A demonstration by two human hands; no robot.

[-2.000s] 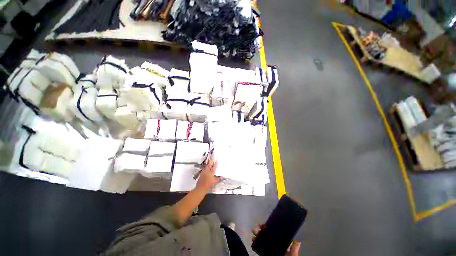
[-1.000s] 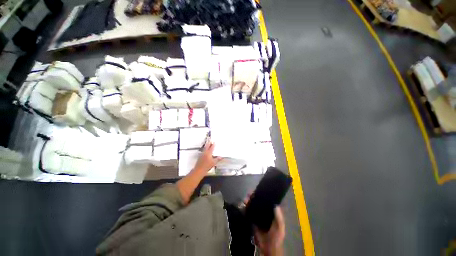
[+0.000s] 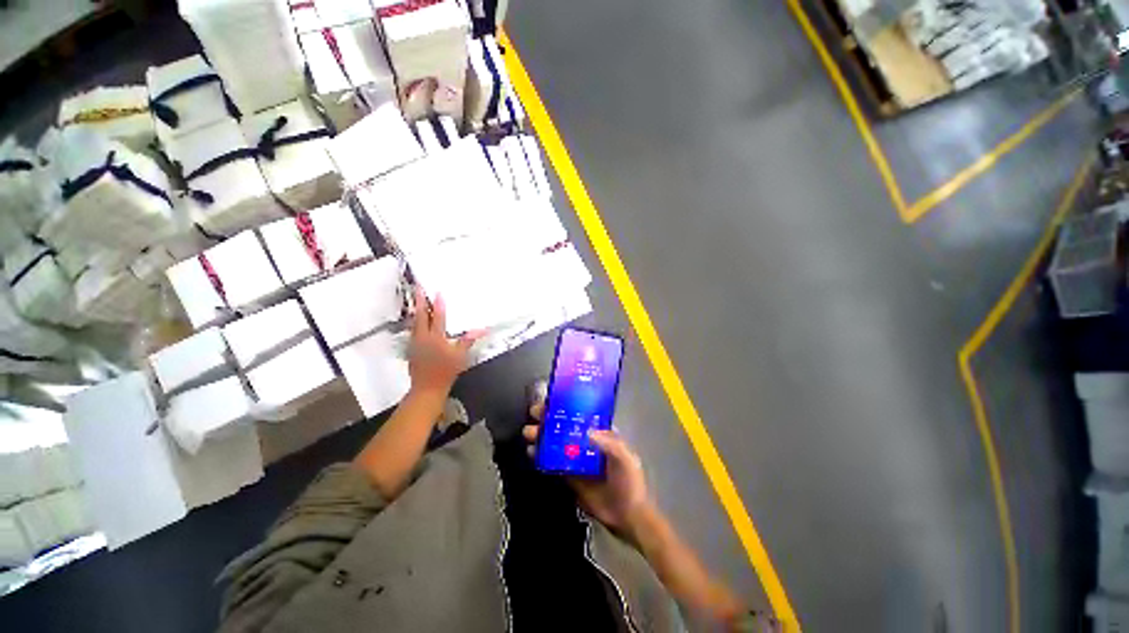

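Observation:
My right hand (image 3: 609, 476) holds a smartphone (image 3: 581, 401) upright in front of my body. Its screen is lit purple-blue with a small red button low on it, and my thumb lies on its lower right part. My left hand (image 3: 436, 350) rests on the front edge of the white cut-piece bundles (image 3: 353, 303), fingers pointing away from me. Whether it grips anything there is unclear. A white sheet (image 3: 461, 216) lies on the bundles just beyond my left hand.
More white bundles tied with black bands (image 3: 213, 148) and red-marked bands fill the left side. A yellow floor line (image 3: 644, 352) runs beside them. Another loaded pallet (image 3: 910, 62) stands at the upper right. Grey-white boxes (image 3: 1108, 458) stand at the right edge.
The phone's screen has lit up from black, and the phone is held more upright, further left. The view has turned, so the bundles appear tilted and shifted left. My left hand stays on them.

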